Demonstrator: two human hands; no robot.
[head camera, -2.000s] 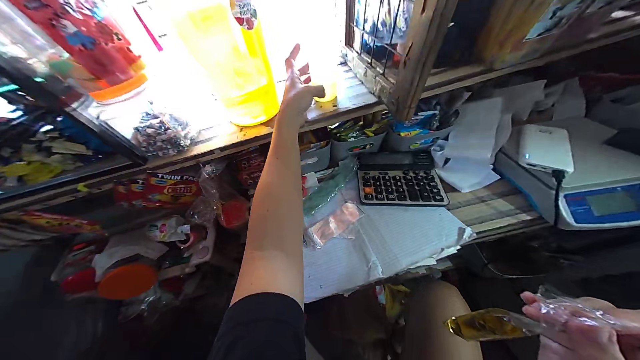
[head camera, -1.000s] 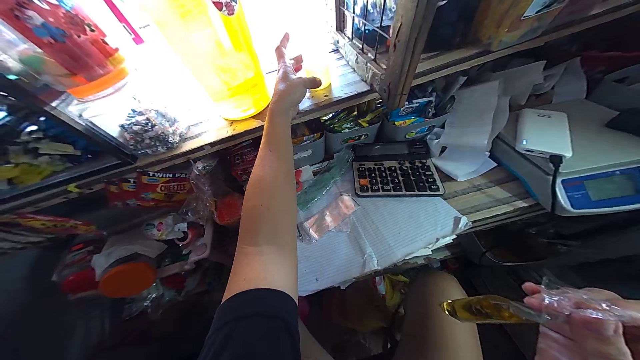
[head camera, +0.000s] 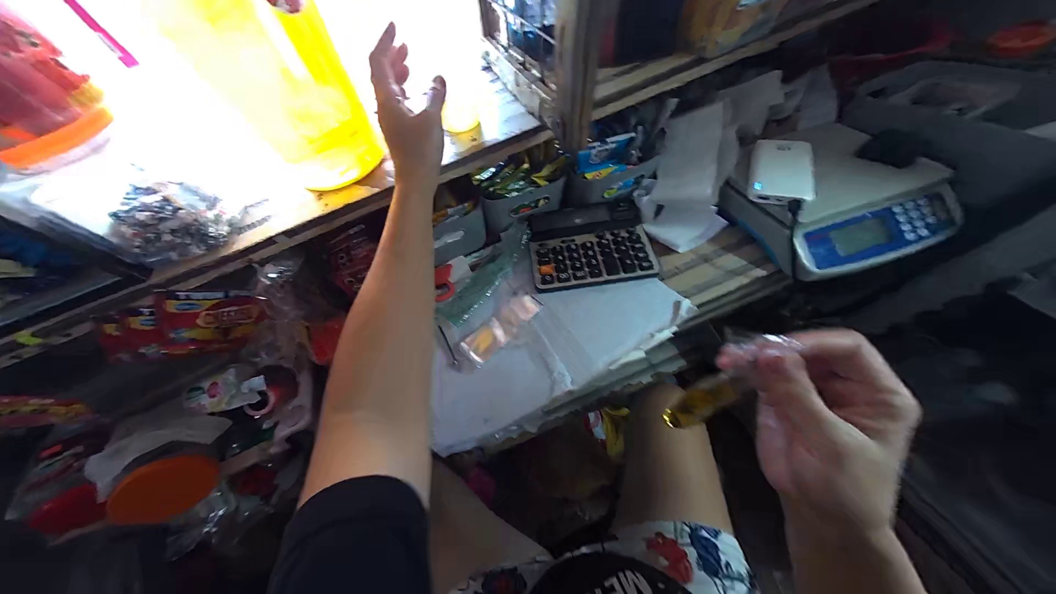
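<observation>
My left hand (head camera: 410, 107) is raised with its fingers apart at the bright opening, between a large yellow container (head camera: 289, 107) and a small yellow item (head camera: 462, 114). Nothing shows in its grasp. At the lower right, my right hand (head camera: 825, 412) pinches the top of a small clear plastic bag of yellow-brown liquid (head camera: 705, 398), which slants down to the left above my knee. A black-keyed calculator (head camera: 592, 247) lies on the white paper-covered counter (head camera: 495, 412), beside thin clear plastic bags (head camera: 502, 330).
A digital scale (head camera: 850, 223) with a white power bank (head camera: 782, 171) on it stands at the right. Grey bins of sachets (head camera: 523, 202) sit under the wooden ledge (head camera: 330, 216). Red snack packs (head camera: 210, 320) hang at the left, above a jar with an orange lid (head camera: 163, 488).
My right hand has come further into view and turned, still pinching the bag of liquid. My left hand stays raised at the opening.
</observation>
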